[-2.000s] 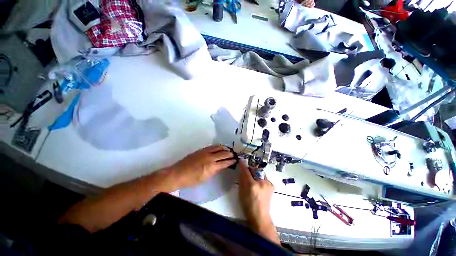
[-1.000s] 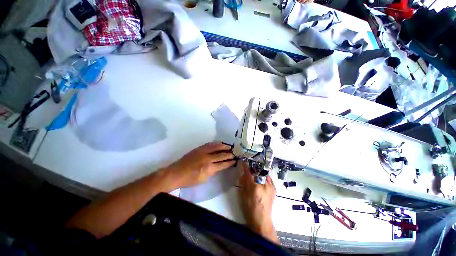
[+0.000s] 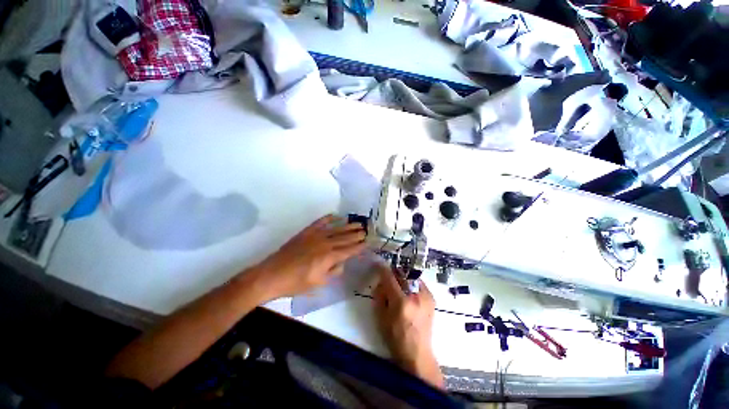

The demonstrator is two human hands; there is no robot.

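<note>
My left hand [image 3: 318, 254] lies palm down on a light grey cut panel [image 3: 328, 294] left of the needle. A dark label [image 3: 359, 220] shows just beyond its fingertips, beside the machine head. My right hand [image 3: 406, 311] is at the presser foot [image 3: 410, 268], with its fingertips close to the needle area and partly hidden by the machine parts. The grey panel runs under and between both hands, and another part of grey cloth [image 3: 357, 188] shows behind the machine's left end. Whether the fingers pinch the cloth is not clear.
The sewing machine head [image 3: 551, 232] extends right. Small dark labels [image 3: 502, 326] and red snips [image 3: 548, 342] lie right of my right hand. A curved grey piece [image 3: 180, 209] lies left, near blue strips [image 3: 89, 192]. Crumpled grey cloth [image 3: 276, 72] and checked fabric [image 3: 168, 40] lie at the back.
My left hand has shifted slightly back and left, and its fingers look more spread. The dark label now shows more clearly beyond the fingertips. My right hand stays near the needle.
</note>
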